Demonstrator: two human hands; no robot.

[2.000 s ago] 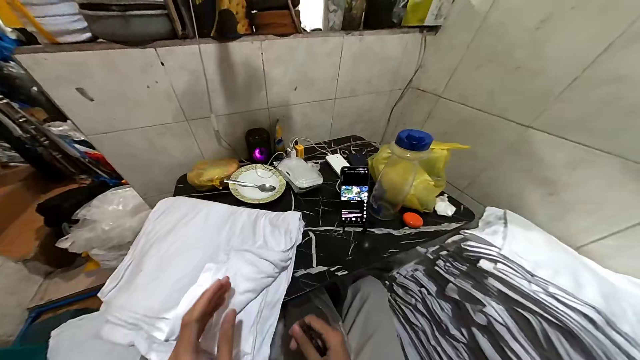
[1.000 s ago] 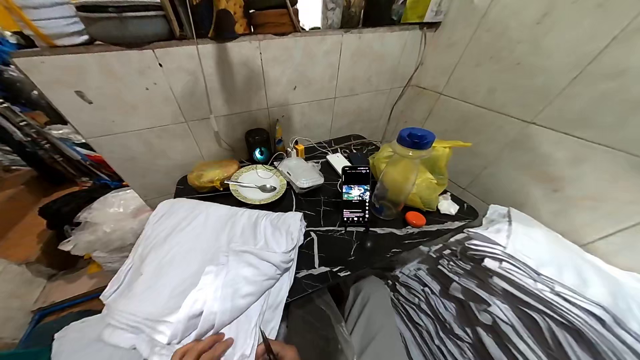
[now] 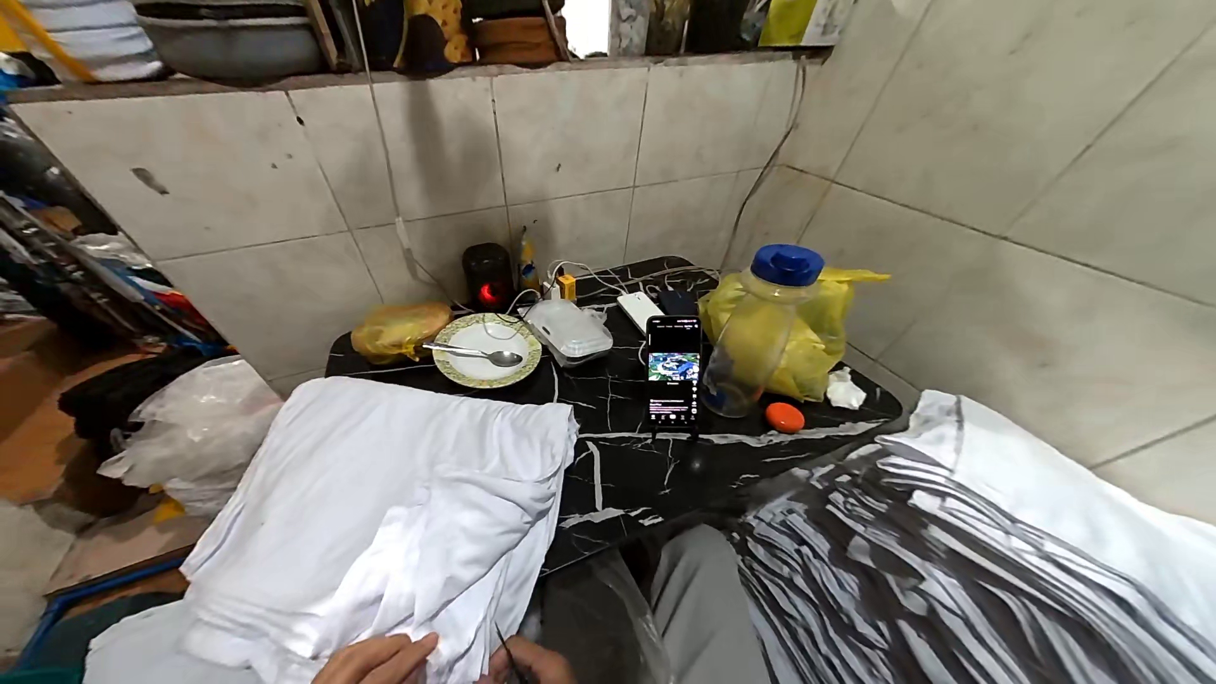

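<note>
A pile of white cloth (image 3: 380, 475) lies over the left front of the black marble-patterned table and reaches down to the bottom edge. On its lower part rests my left hand (image 3: 380, 659), fingers bent against the fabric; whether it pinches a fold cannot be told. Just to the right, at the cloth's edge, my right hand (image 3: 528, 662) is closed around a thin dark pointed tool (image 3: 503, 646), perhaps small scissors or thread snips. The lower parts of both hands are cut off by the frame.
On the table (image 3: 617, 475) stand a phone (image 3: 673, 375), a plastic jar (image 3: 760, 332) with blue lid, a yellow bag (image 3: 817, 332), a plate (image 3: 486, 328) with a spoon, a clear container (image 3: 570, 331) and a speaker (image 3: 487, 275). Striped fabric (image 3: 874, 560) lies at right.
Both hands were raised over the cloth two seconds ago and are now lower, at the bottom edge. The dark tool shows in my right hand one second ago and now.
</note>
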